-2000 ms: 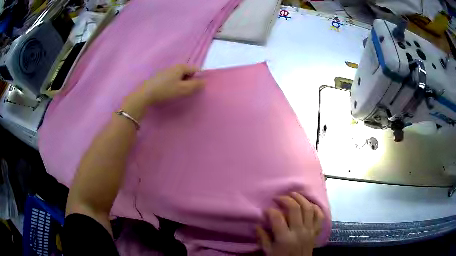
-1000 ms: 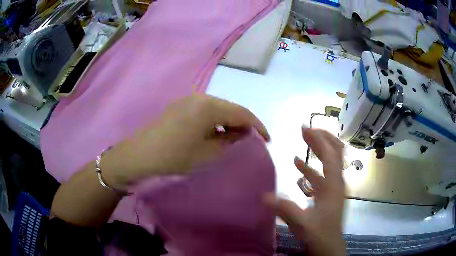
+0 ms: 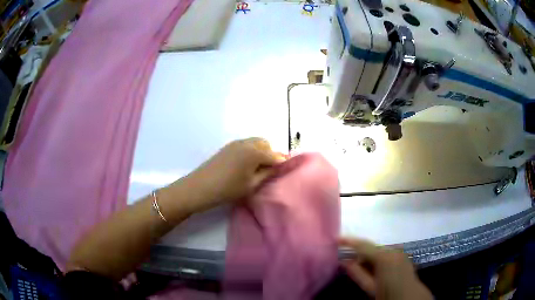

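Note:
A pink garment panel [image 3: 302, 214] hangs bunched over the front table edge, left of the needle area. My left hand [image 3: 249, 167] pinches its top edge near the left side of the needle plate. My right hand [image 3: 378, 269] is blurred at the panel's lower right side; whether its fingers grip the cloth cannot be told. The white sewing machine head [image 3: 363, 58] stands at the upper right, its presser foot area [image 3: 393, 126] lit brightly. The cloth is not under the needle.
Stacked pink panels [image 3: 76, 117] lie along the left of the table, with a pale flat piece [image 3: 196, 26] beside them at the back. A grey marked strip [image 3: 463, 240] runs along the front edge. A blue crate [image 3: 26, 287] shows at lower left.
The pink panel was spread flat, then lifted and gathered, and now hangs near the needle plate. My right hand has moved down to its lower side. The view has shifted towards the machine.

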